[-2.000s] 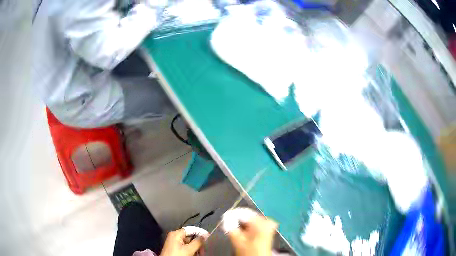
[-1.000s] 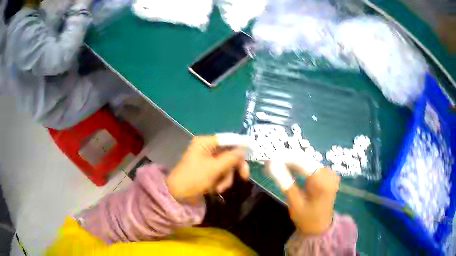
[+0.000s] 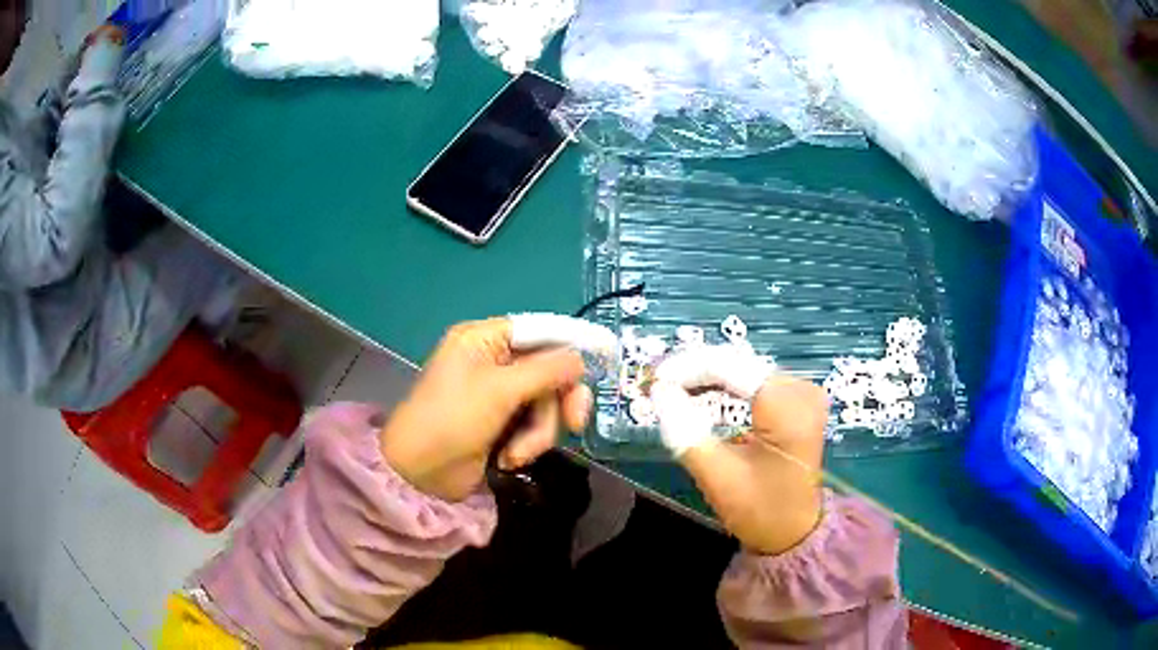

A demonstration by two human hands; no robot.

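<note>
My left hand (image 3: 489,394), with a white cot on the forefinger, is pinched at the front left of a clear ribbed tray. A thin black lead (image 3: 612,300) sticks out past its forefinger; what else lies between the fingertips is too small to tell. My right hand (image 3: 756,444), with white cots on thumb and forefinger, is close to its right, fingers curled. A thin straw-coloured stick (image 3: 946,540) runs from it to the lower right. Small white parts (image 3: 876,381) with dark holes lie in the near part of the tray (image 3: 775,254), partly hidden by my hands.
A smartphone (image 3: 493,155) lies left of the tray. Bulging clear bags (image 3: 914,95) of white pieces lie behind it. A blue bin (image 3: 997,419) of pale parts stands at the right. At the left are a person's grey sleeve (image 3: 76,178) and a red stool (image 3: 191,425).
The view has swung from the bench edge and floor to the tray. Both hands are now over the tray's near edge and remain close together. The black lead now shows above my left forefinger.
</note>
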